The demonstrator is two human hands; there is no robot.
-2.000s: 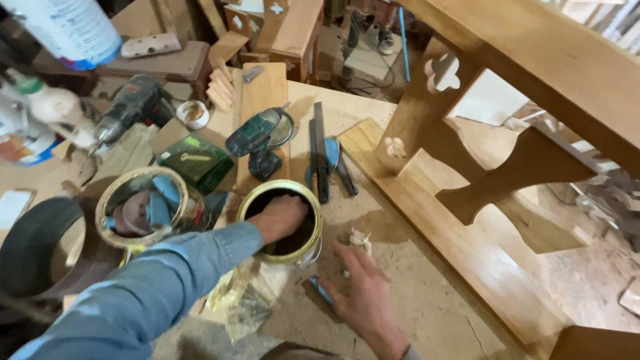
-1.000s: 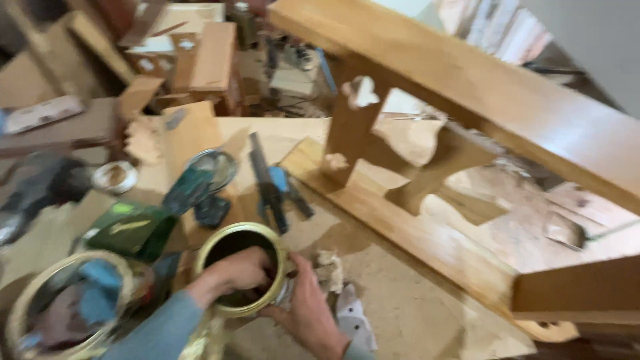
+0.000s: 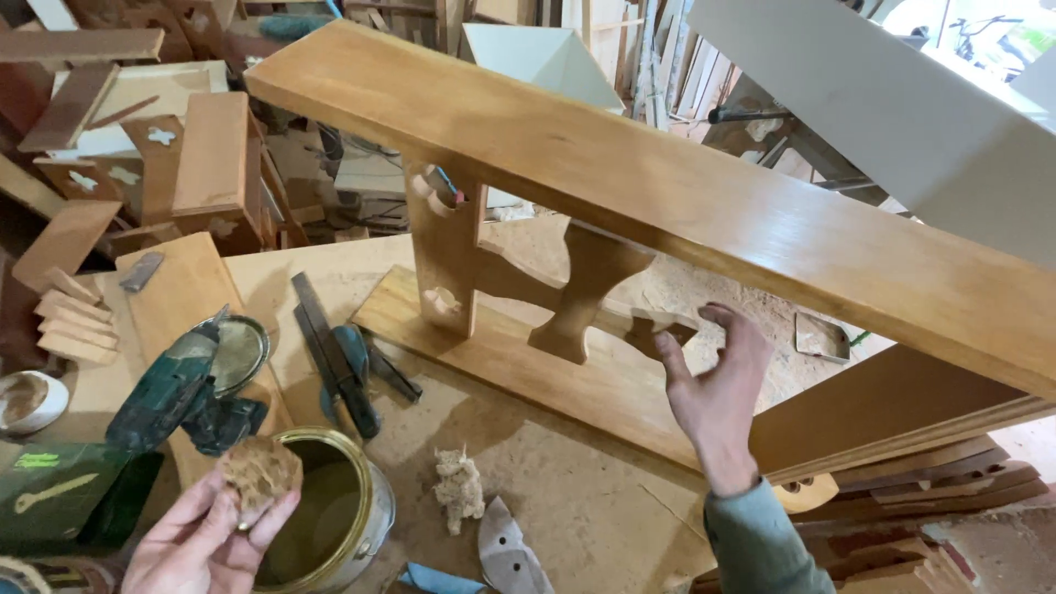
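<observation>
My left hand [image 3: 210, 528] grips a crumpled, amber-stained wad [image 3: 262, 477] over the left rim of an open metal can [image 3: 363, 503], which holds a dark yellowish liquid. My right hand [image 3: 722, 388] is raised with its fingers apart and nothing in it, in front of the wooden piece of furniture [image 3: 577, 157]. That piece has a long glossy plank on top, a side panel with cutouts and a shaped middle brace [image 3: 586, 289]. A pale crumpled wad [image 3: 459, 488] lies on the bench right of the can, near a grey sanding pad with holes [image 3: 510, 549].
Left of the furniture lie handsaws [image 3: 334, 363]. A teal cordless drill [image 3: 165, 388], a round lid [image 3: 239, 355] and a green box [image 3: 66, 495] are by the can. Wooden parts [image 3: 210, 157] are stacked at the back left. A white panel [image 3: 874, 107] slants across the upper right.
My left hand has come out of the can with the stained wad. My right hand has left the can's side and risen toward the furniture. The view has shifted toward the furniture.
</observation>
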